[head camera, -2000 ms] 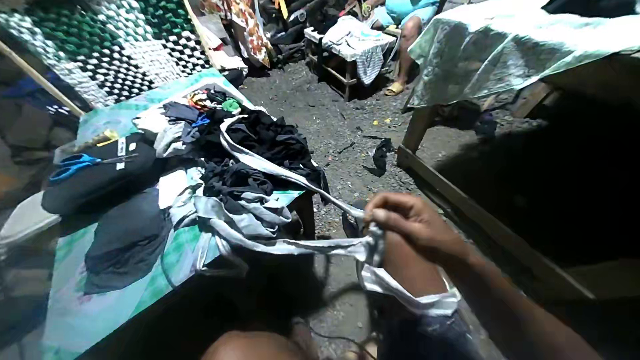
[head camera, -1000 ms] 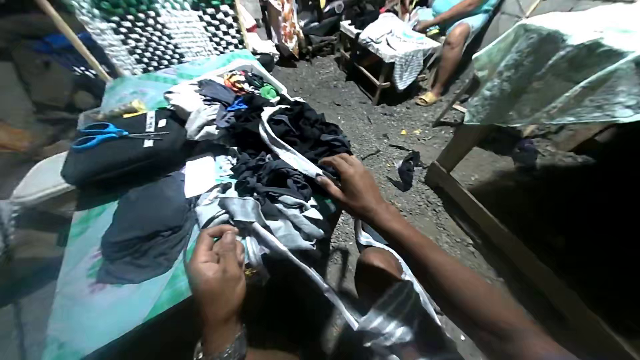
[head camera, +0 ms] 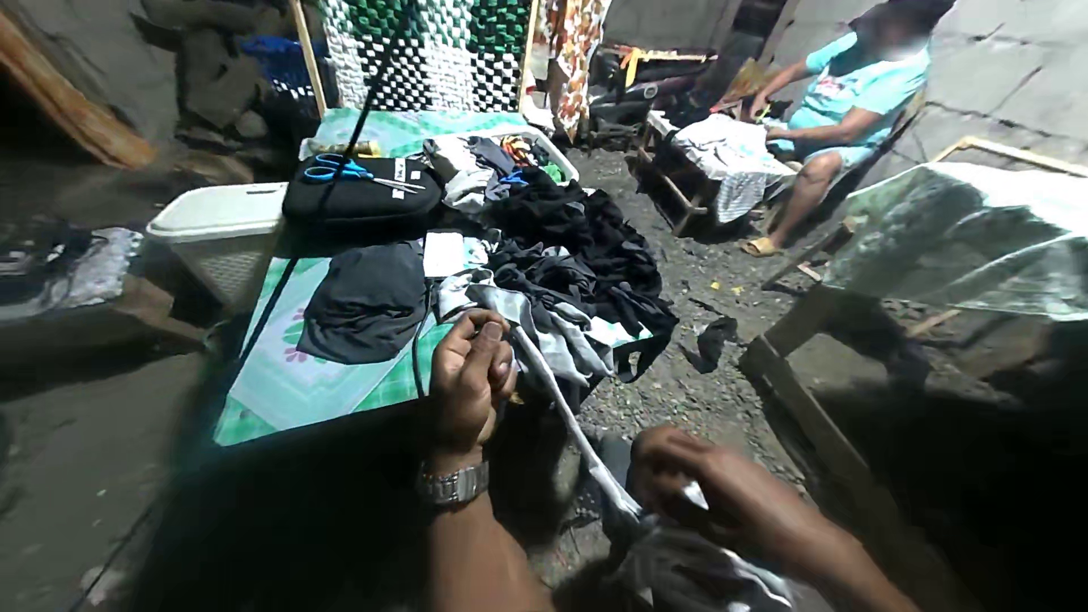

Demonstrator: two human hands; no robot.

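My left hand [head camera: 473, 374], with a metal-band watch at the wrist, is closed on a light grey fabric strip [head camera: 565, 408] at the table's front edge. From there the strip runs down to the right, toward my right hand [head camera: 697, 476], which is blurred with its fingers curled near the strip's lower end. Pale cloth [head camera: 697, 569] lies below the right hand, over my lap. Just beyond my left hand, grey and white fabric pieces [head camera: 561, 340] hang at the table edge beside a heap of black fabric strips [head camera: 586, 238].
Blue-handled scissors [head camera: 340, 170] lie on a black case [head camera: 365, 204] on the cloth-covered table [head camera: 255, 399]. Dark grey cloth [head camera: 365, 302] lies in front. A lidded white bin [head camera: 221, 212] stands left. A seated person [head camera: 858, 102] works at a small table behind; a covered table [head camera: 977, 238] stands right.
My right hand has moved from the fabric heap down to the right, near my lap. The left hand, absent two seconds ago, came in at the table edge. The view has swung to the right.
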